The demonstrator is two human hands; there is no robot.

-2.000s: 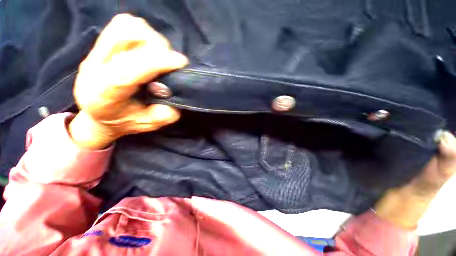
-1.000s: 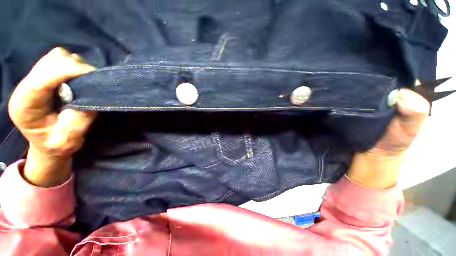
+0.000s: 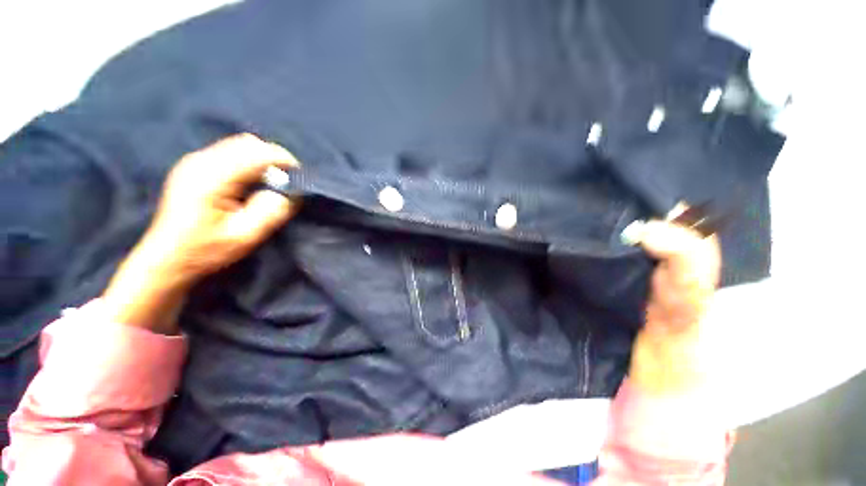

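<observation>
A dark denim jacket lies spread before me. My left hand pinches its button band at a silver button on the left. My right hand grips the band's other end at another button. The band is stretched between them, with two round metal buttons, one of them nearer my left hand. Below it shows the greyer wrong side with a stitched narrow rectangle. Dark blurred blades, probably thread snips, stick out at my right hand.
The white table shows at the right and upper left. Several more buttons, one among them, lie in a row on the jacket at the upper right. My pink sleeves and a blue item show at the bottom.
Since two seconds ago, my left hand has moved along the band to another button. Since one second ago, both hands have come closer together in view, and more of the jacket and table shows.
</observation>
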